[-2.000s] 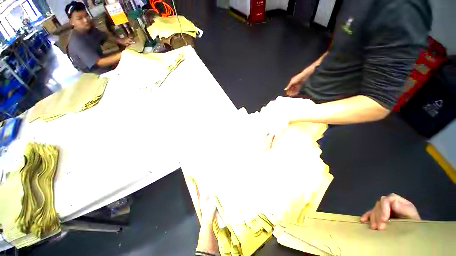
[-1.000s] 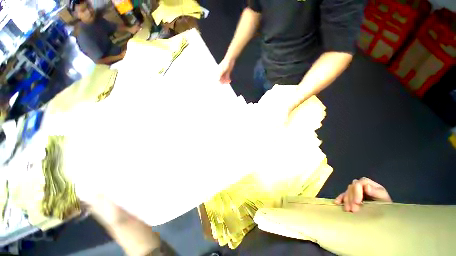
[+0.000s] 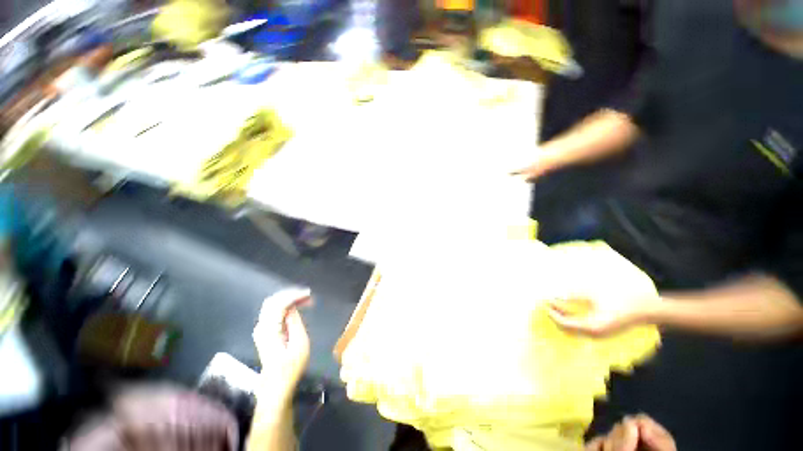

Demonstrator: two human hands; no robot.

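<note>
The fanned stack of yellow panels [image 3: 493,352] lies at the near corner of the worktable, its middle washed out white by glare. Its yellow edges hang towards me. My left hand [image 3: 283,339] is raised left of the stack, away from it, fingers loosely bent, with nothing in it. My right hand [image 3: 636,437] is at the bottom edge, cut off and blurred, just right of the stack's near end; what it grips is hidden.
Another person [image 3: 722,150] stands at right, one hand [image 3: 607,315] on the stack, the other at the table edge. A wavy yellow bundle [image 3: 242,158] lies on the white worktable [image 3: 326,189]. A blurred pinkish shape [image 3: 158,423] is at bottom left.
The view has swung left, so the table and stack sit further right. My left hand has come up beside the stack. My right hand and the long panels by it have sunk towards or past the bottom edge.
</note>
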